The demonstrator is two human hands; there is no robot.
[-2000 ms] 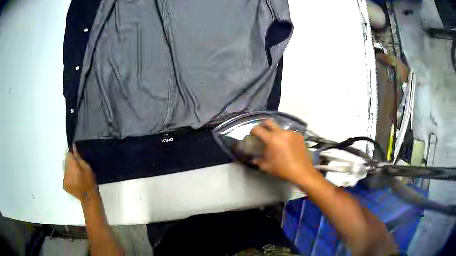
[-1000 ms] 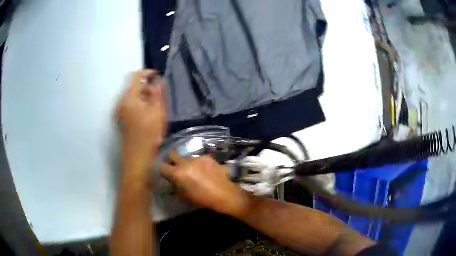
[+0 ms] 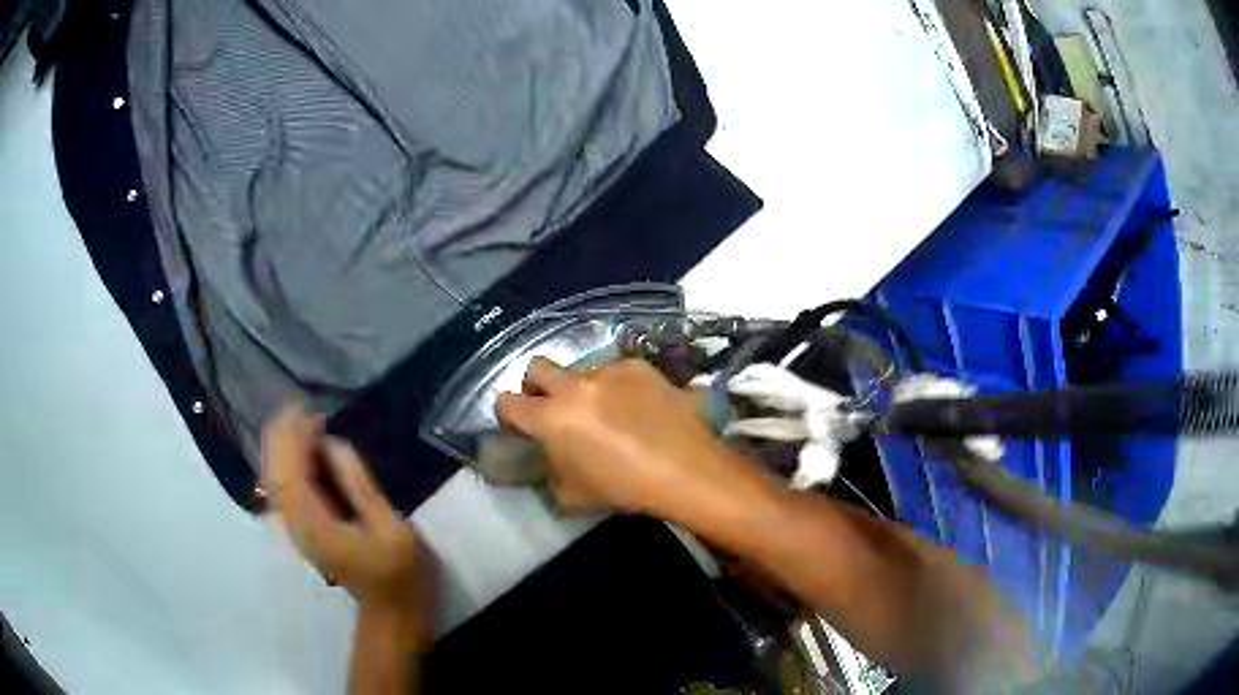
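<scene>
The denim shirt [image 3: 313, 177] lies on the white pressing table [image 3: 829, 163], grey inside up, with a dark band along its near edge and a dark placket [image 3: 116, 245] with several snap buttons at the left. My right hand [image 3: 598, 428] is closed around the handle of the steam iron [image 3: 557, 346], which rests on the dark band near a small white label [image 3: 487, 318]. My left hand [image 3: 333, 509] is over the lower left corner of the shirt, slightly blurred, fingers apart. I see no cloth between its fingers.
A blue plastic crate [image 3: 1019, 326] stands right of the table. The black hose [image 3: 1060, 410] and a brown tube run from the iron to the right, with white wrapping [image 3: 802, 421] near it. Clutter and a small box [image 3: 1067, 125] lie beyond the table's right edge.
The view has turned, so the shirt now lies slanted. My left hand has moved down from the placket to the lower left corner. The iron now lies on the dark band near the label.
</scene>
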